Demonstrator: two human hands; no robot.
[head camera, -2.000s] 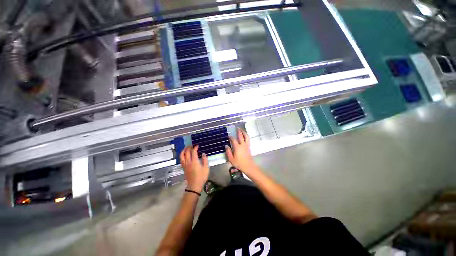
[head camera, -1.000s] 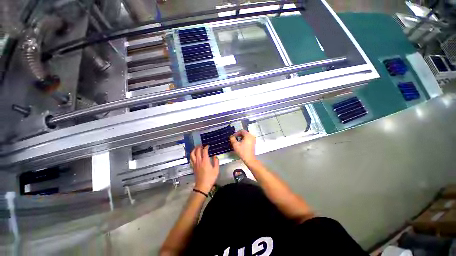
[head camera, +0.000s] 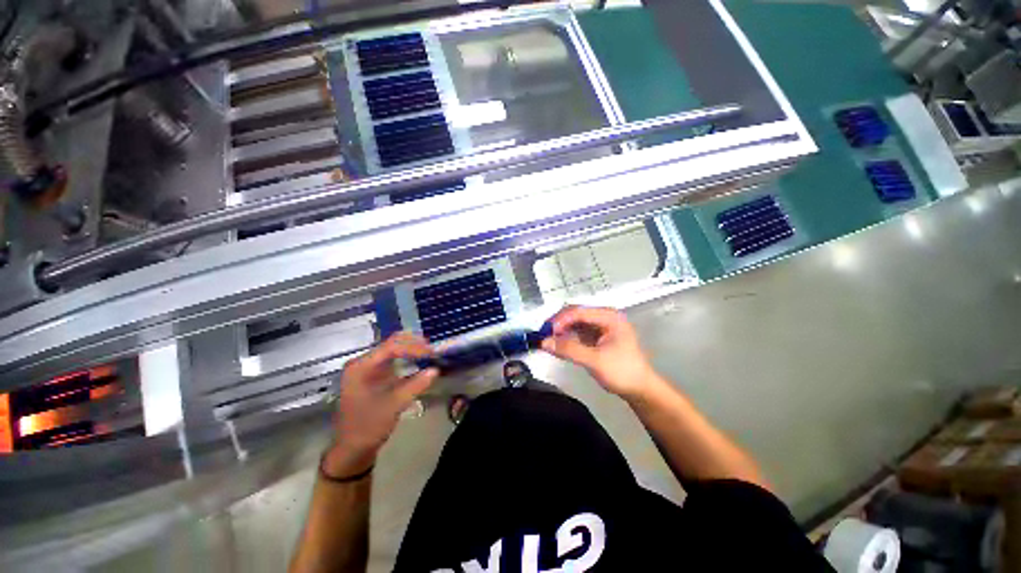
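Note:
A solar cell string (head camera: 488, 349), a dark blue narrow-looking piece tilted towards me, is held up between my hands in front of the tray's near edge. My left hand (head camera: 386, 392) grips its left end and my right hand (head camera: 599, 345) grips its right end, with thumbs and fingertips. Just beyond it, another dark cell piece (head camera: 460, 304) with thin silvery lines lies flat on the pale cell tray (head camera: 513, 293). More dark cell pieces (head camera: 401, 95) lie in a row on the tray beyond the frame.
The silver machine guard frame (head camera: 493, 229) crosses the view beyond my hands, with a round guide rod (head camera: 392, 179) alongside. Flat transfer arms (head camera: 319, 339) lie left of the tray. Heating lamps (head camera: 45, 423) glow at far left. Cells lie on the green table (head camera: 823, 213) at right.
My hands have come back towards me and apart, with a cell string now raised between them. A cell piece still lies flat on the tray. The lamps' glow shows more strongly.

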